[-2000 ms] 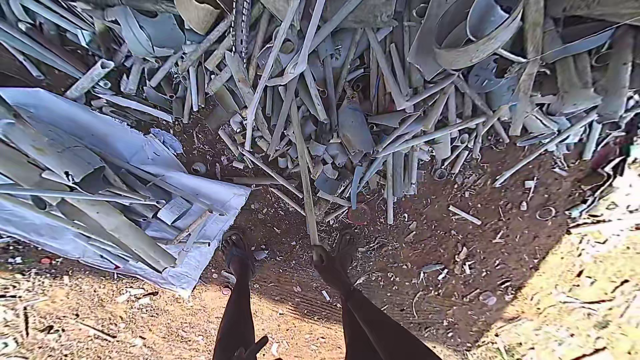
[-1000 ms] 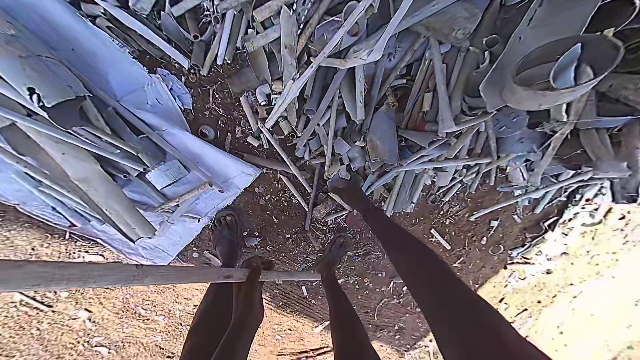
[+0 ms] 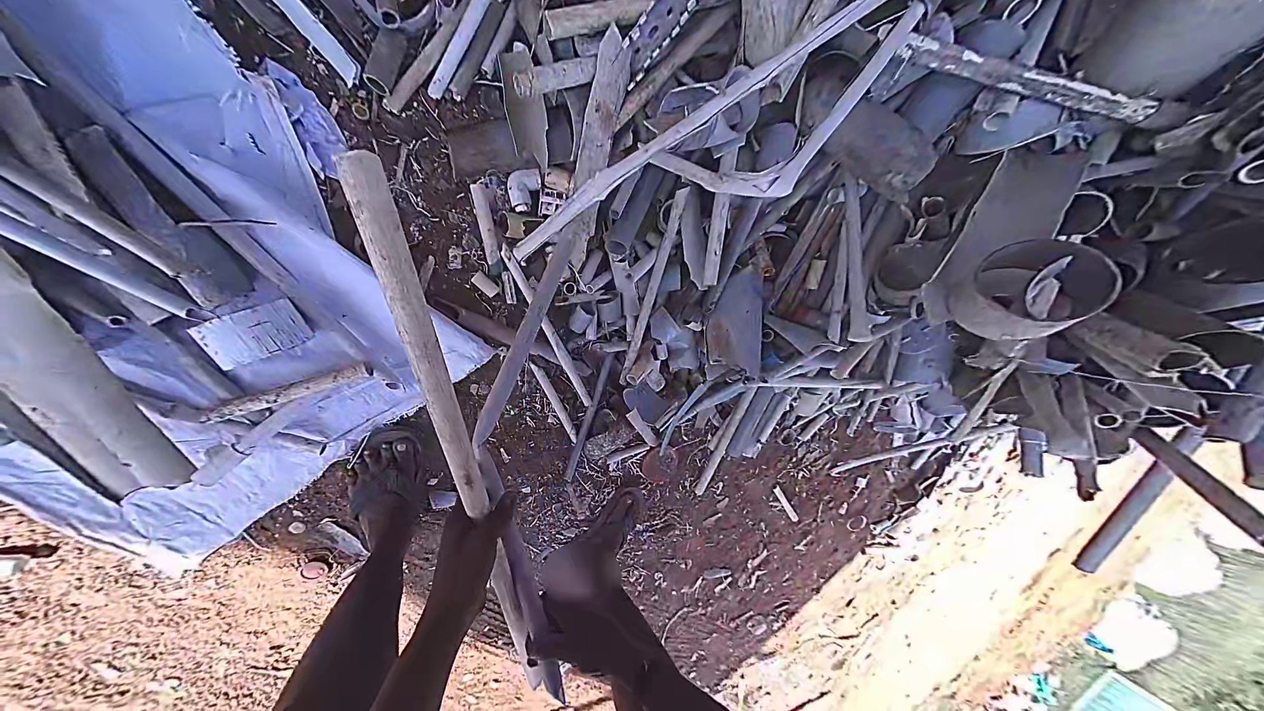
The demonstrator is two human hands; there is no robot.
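My left hand (image 3: pixel 476 538) is closed around a long, pale, weathered pole or pipe (image 3: pixel 410 316), which slants up and left from the fist. Behind and below that fist, a long greyish split strip (image 3: pixel 509 592) runs down toward my right hand. My right hand (image 3: pixel 573 637) is at the strip's lower end, its fingers against it; the grip is dark and partly hidden. My two feet stand on the soil, one on each side of the held pieces. Ahead lies a heap of cut plastic pipes and scraps (image 3: pixel 736 321).
At left, a pale blue-white sheet (image 3: pixel 267 197) carries long pipe pieces and slats. Large curved pipe sections and a wide ring (image 3: pixel 1047 291) lie at right in the heap. Several pipes (image 3: pixel 1136 504) jut over sunlit ground. Small scraps litter the reddish soil.
The pole in my left hand has swung from nearly level to steeply slanted. My right hand, stretched to the heap a second ago, has drawn back beside the left, at a split strip.
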